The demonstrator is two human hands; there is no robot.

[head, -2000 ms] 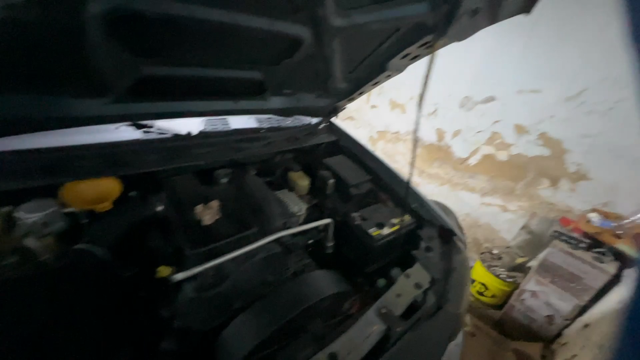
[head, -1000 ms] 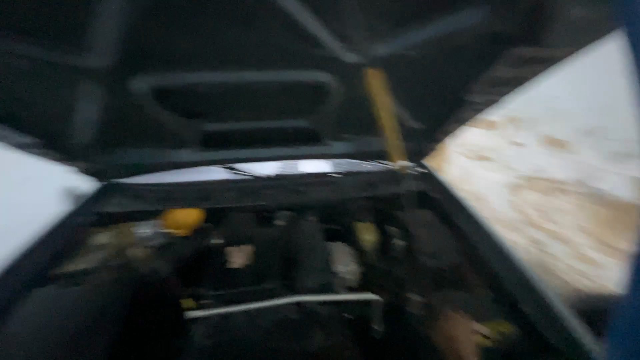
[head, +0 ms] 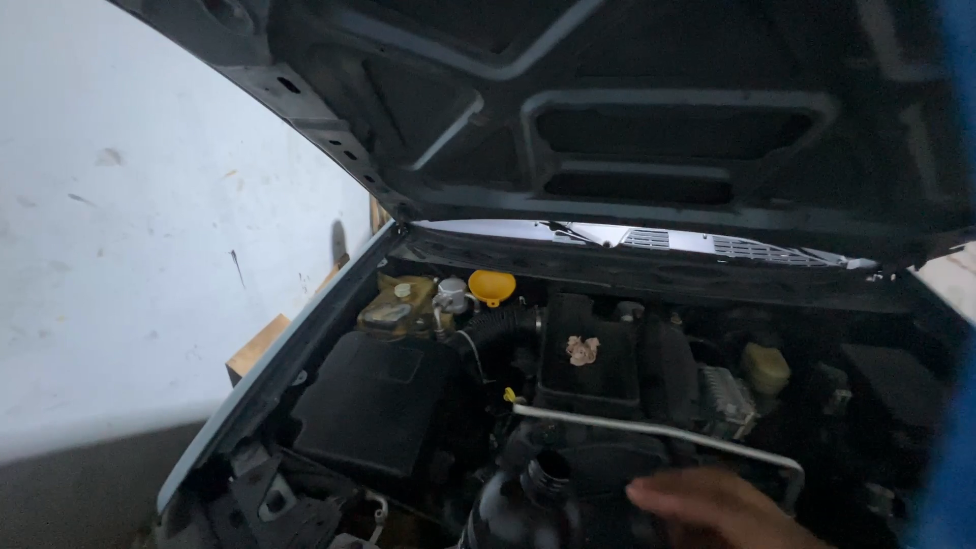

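Observation:
A dark plastic bottle [head: 522,507] with its threaded mouth uncovered stands into the bottom of the view; its base is hidden. My right hand [head: 713,499], blurred, is just right of the bottle's neck and apart from it, fingers pointing left; its grip is unclear. My left hand is out of view. A yellow funnel [head: 492,287] sits at the back of the engine bay, beside a metal-topped part [head: 451,294]. Crumpled paper or cloth [head: 583,351] lies on the black engine cover [head: 587,387]. A small yellow dipstick handle [head: 509,395] shows near the pale rod's left end.
The raised bonnet [head: 679,130] hangs over the engine bay. A pale bent rod [head: 656,431] crosses in front of the engine. At the left are a black box-shaped cover [head: 366,404], a translucent yellowish reservoir [head: 396,305], the fender edge [head: 252,389] and a white wall [head: 152,229].
The view has swung left across the engine bay. The dark bottle now shows at the bottom; neither earlier frame shows it. My right hand is now beside its neck.

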